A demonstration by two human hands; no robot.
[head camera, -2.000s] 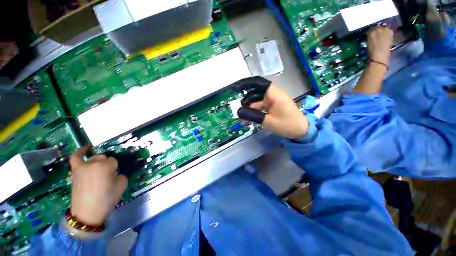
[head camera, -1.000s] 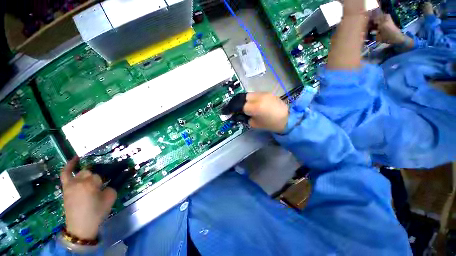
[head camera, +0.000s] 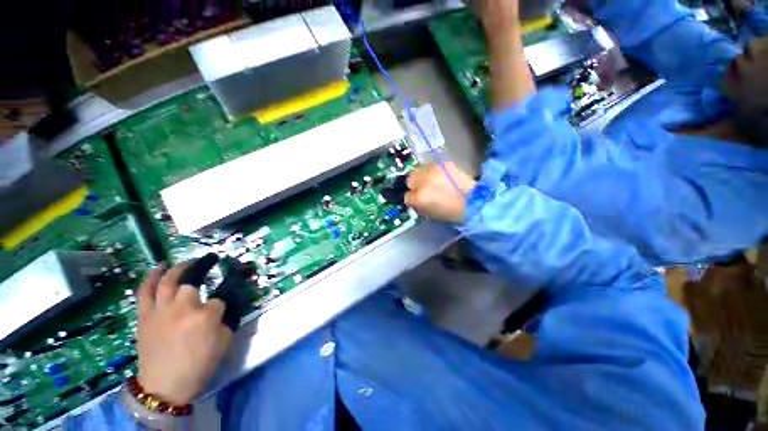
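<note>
A green circuit board (head camera: 303, 240) lies in front of me with a long white-silver flat heatsink (head camera: 286, 168) across it. A finned heatsink (head camera: 274, 67) with a yellow strip stands at its back. My left hand (head camera: 187, 324), with a bead bracelet, is over the board's near left part, its black-capped fingers spread and bent down among small parts. My right hand (head camera: 431, 192) is at the board's right end, black-capped fingertips together low over small parts near blue components. Whether either hand holds a part is hidden or blurred.
A metal rail (head camera: 337, 290) runs along the near edge. Another board with heatsinks (head camera: 38, 290) is at left. A cardboard tray (head camera: 139, 63) of dark red parts is at the back left. A blue cord (head camera: 396, 88) hangs near my right hand. A neighbour's raised arm (head camera: 508, 59) is at right.
The view has shifted. My left fingers have spread over the board's small parts. My right fingers have stayed at the board's right end. The neighbour's arm reaches further left and up.
</note>
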